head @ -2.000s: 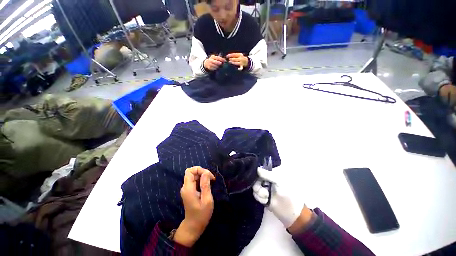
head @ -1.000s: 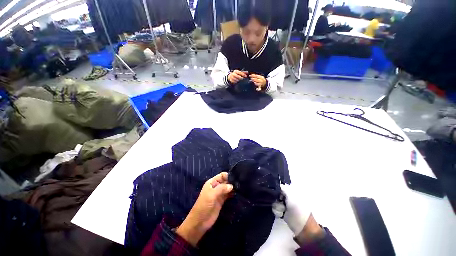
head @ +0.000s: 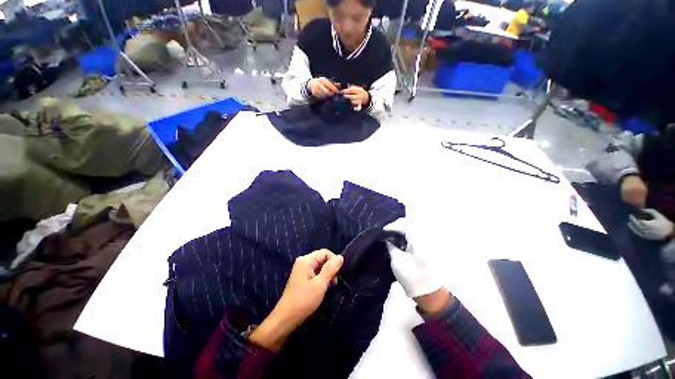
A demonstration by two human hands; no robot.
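A dark pinstripe garment lies heaped on the white table in front of me. My left hand, bare, pinches a fold of its plain dark inner part between thumb and fingers. My right hand, in a white glove, holds the same part by its right edge, so a narrow dark strip stretches between both hands. The right fingertips are partly hidden by cloth, and I cannot make out a tool there.
A phone, a second phone, a small red-white item and a black hanger lie at right. A person works on a dark garment opposite. Another person's hands show far right. A blue bin and garment piles are left.
The cutting tool visible in my right glove two seconds ago no longer shows. My right hand has moved up to the inner part's edge, and the cloth between my hands is now drawn into a strip.
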